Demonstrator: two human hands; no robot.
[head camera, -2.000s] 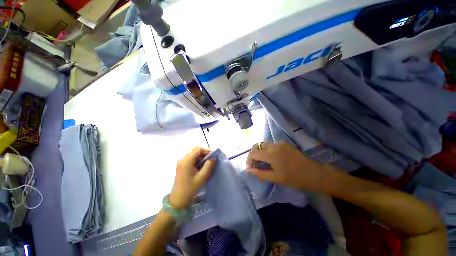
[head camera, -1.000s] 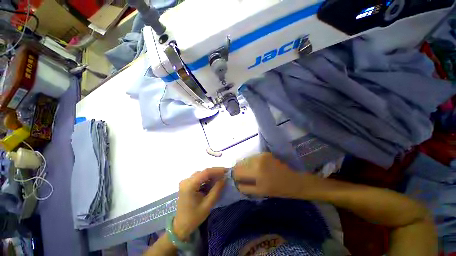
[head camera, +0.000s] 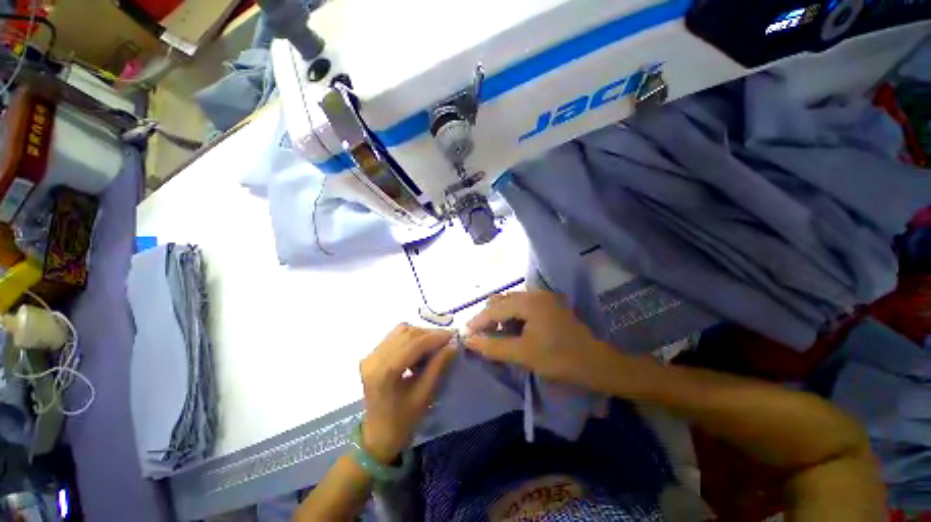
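Note:
My left hand (head camera: 401, 382) and my right hand (head camera: 538, 338) meet at the table's front edge, below the needle area. The fingertips of both pinch the edge of a grey-blue cloth piece (head camera: 480, 385), which hangs down over the table edge toward my lap. The white lockstitch machine (head camera: 429, 76) stands beyond my hands. Its needle plate (head camera: 464, 270) is bare, with a curved mark at its near corner. The presser foot is hard to make out in the glare. Another grey-blue piece (head camera: 342, 226) lies behind and left of the needle.
A flat bundle of grey-blue cut pieces (head camera: 168, 357) lies at the table's left. A large crumpled cloth heap (head camera: 704, 204) lies right of the needle. A ruler strip (head camera: 281, 452) runs along the front edge. A cream thread cone (head camera: 39, 328) and boxes stand far left.
The cloth held up between my hands at first has been lowered, and more of it now shows below them. Both hands have come together at its edge. The view has shifted slightly.

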